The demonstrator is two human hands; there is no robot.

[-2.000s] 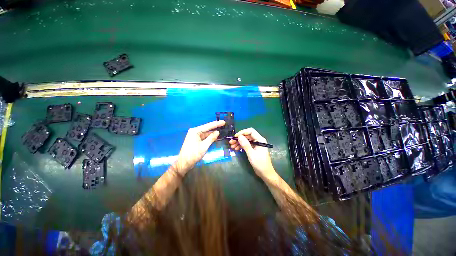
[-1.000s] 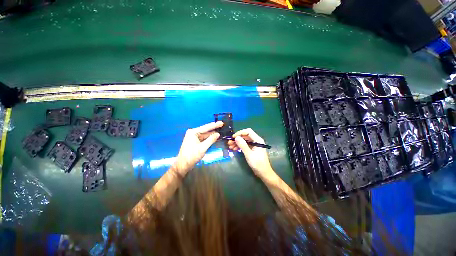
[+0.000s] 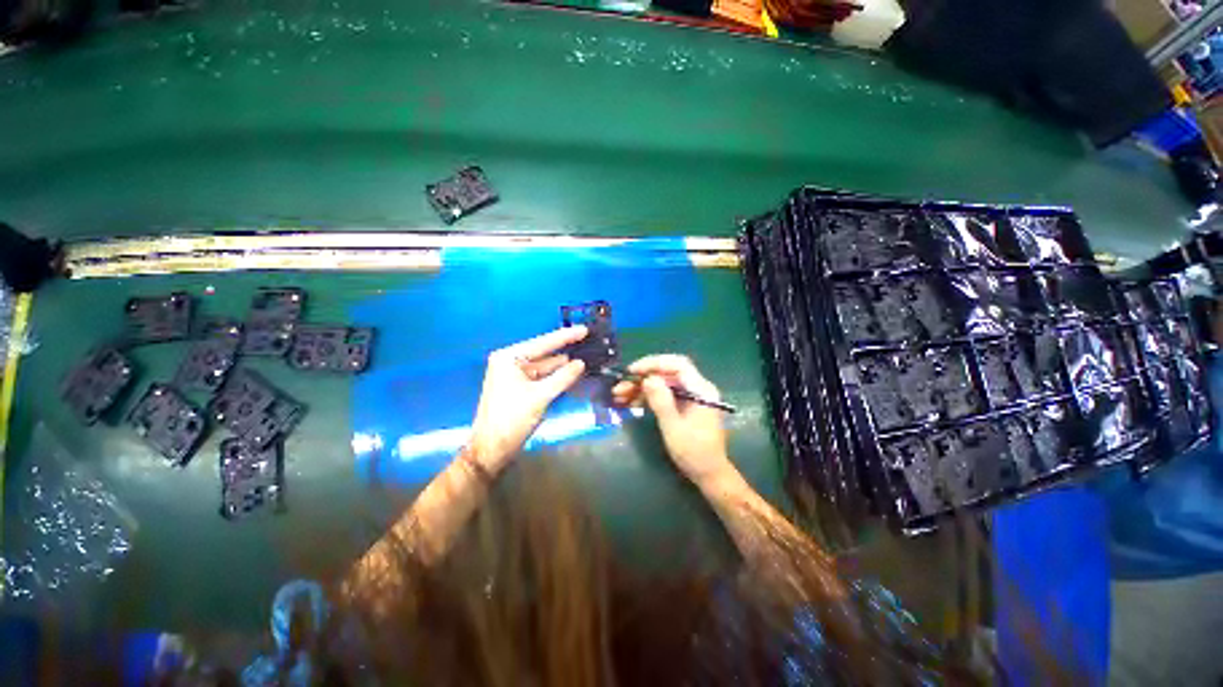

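Observation:
My left hand (image 3: 520, 397) holds a small black plastic part (image 3: 590, 330) between thumb and fingers, above the blue film (image 3: 470, 362). My right hand (image 3: 681, 413) grips a slim dark pen-like tool (image 3: 703, 400). The tool's tip is at the lower edge of the part; I cannot tell if it touches. The fingers cover the lower left of the part.
Several loose black parts (image 3: 255, 405) lie on the bench at left, near crumpled clear film (image 3: 67, 523). One black part (image 3: 461, 193) lies on the green belt (image 3: 644, 148) beyond the pale strip (image 3: 335, 244). Stacked black trays (image 3: 986, 352) with parts stand at right.
The part on the belt has moved right. My left hand and the held part have shifted slightly left. The tool in my right hand is tilted a little more.

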